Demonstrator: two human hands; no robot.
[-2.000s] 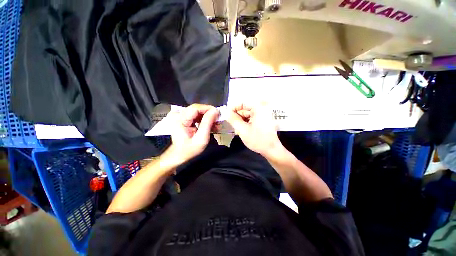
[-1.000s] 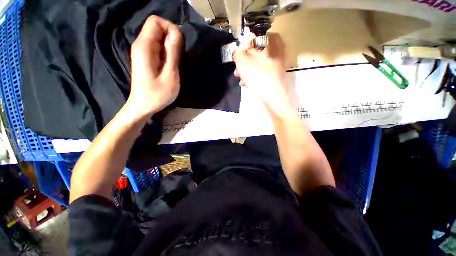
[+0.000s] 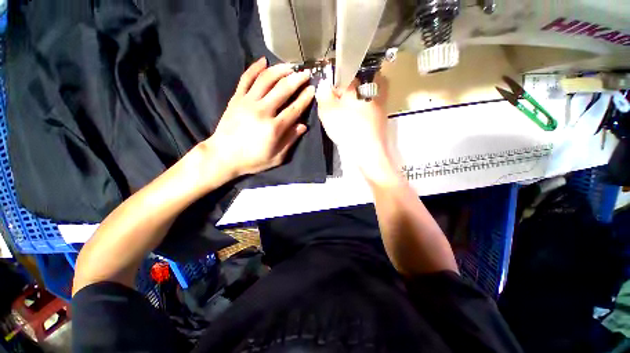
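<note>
The black garment cloth [image 3: 179, 83] lies bunched and spread left of the needle, its straight right edge running down below the presser foot [image 3: 316, 69]. My left hand [image 3: 259, 124] lies on the cloth, palm down, fingers slightly apart, fingertips beside the foot. My right hand [image 3: 352, 124] is at the right side of the foot, its fingertips partly hidden by machine parts. A small white piece, seemingly the label [image 3: 322, 87], shows at its fingertips. The cream-white sewing machine [image 3: 508, 27] stands over both hands.
Green-handled thread snips [image 3: 533, 110] lie right of the machine head on the white table [image 3: 470, 134]. A printed ruler marking [image 3: 476, 163] runs near its front edge. Blue plastic baskets [image 3: 31, 224] stand at the left and below. Black cloth hangs over the front edge at left.
Both hands have moved up from the table's front edge to the presser foot. My left hand has come down flat on the cloth. The white label has moved from between the hands to the foot.
</note>
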